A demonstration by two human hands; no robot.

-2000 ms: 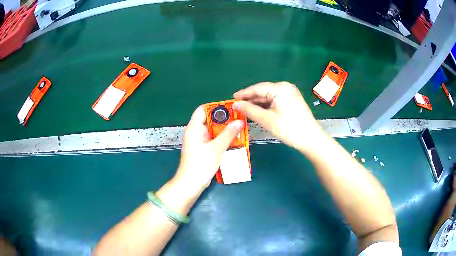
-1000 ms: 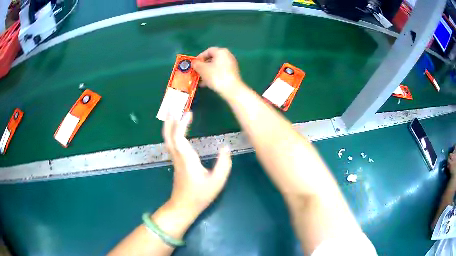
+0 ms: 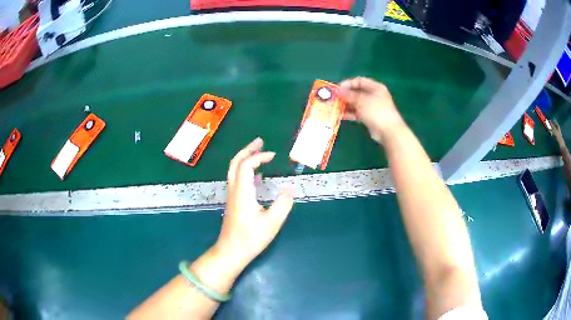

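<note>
An orange phone back housing (image 3: 339, 119) lies tilted on the green belt, its round dark part with a pale centre at the far end and a white sheet (image 3: 311, 143) over the near end. My right hand (image 3: 369, 105) is at its upper right edge, fingertips blurred; whether they grip it cannot be told. My left hand (image 3: 253, 203) is over the metal rail, fingers apart and empty, left of and nearer than this housing. A second orange housing (image 3: 215, 119) with a white sheet lies on the belt further left.
More orange housings (image 3: 79, 139) lie on the belt at far left and far right. A pale metal rail (image 3: 119, 198) separates belt from near bench. A grey post (image 3: 501, 103) stands at right. A dark slab phone (image 3: 533, 201) lies on the bench. Another person's hand (image 3: 559, 139) is at the right edge.
The housing held earlier was put on the belt and now lies further left. My right hand has moved right to another housing. My left hand has stayed open near the rail since the previous frame.
</note>
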